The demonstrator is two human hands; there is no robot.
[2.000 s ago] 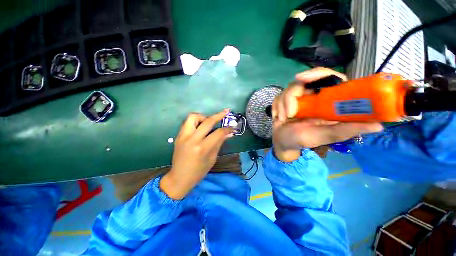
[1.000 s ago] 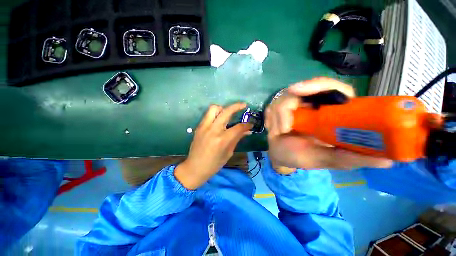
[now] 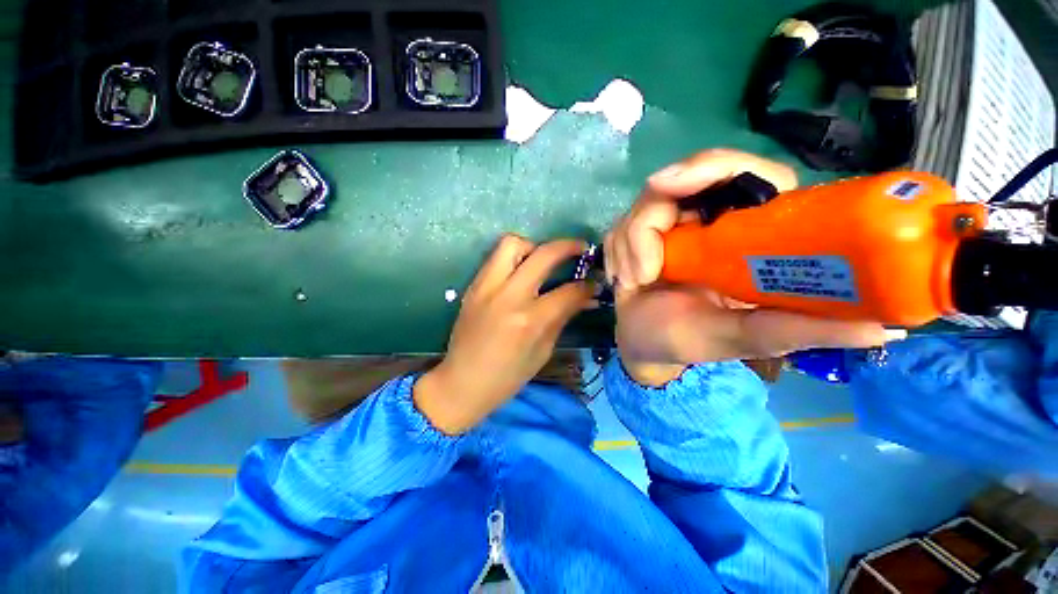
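Observation:
My left hand (image 3: 507, 323) holds a small watch case assembly (image 3: 589, 265) between thumb and finger near the bench's front edge. The case is mostly hidden by my fingers. My right hand (image 3: 664, 284) is wrapped around the front of the orange electric screwdriver (image 3: 830, 255), which lies nearly level with its front end pointing left at the case. The screwdriver's tip is hidden by my hands. Another watch case assembly (image 3: 287, 189) lies tilted on the mat, outside the tray. The round screw dish is not visible.
A black foam tray (image 3: 220, 137) at the upper left holds several cases. A white scrap (image 3: 623, 106) lies beside it. A coiled black cable (image 3: 814, 142) and stacked slotted trays (image 3: 1007, 104) are at the upper right. Blue-sleeved people (image 3: 980, 400) sit on both sides.
My right hand and the screwdriver have moved left to meet the case in my left hand. The round dish, visible earlier, is now hidden. The view has shifted, so the tray and cable appear further right.

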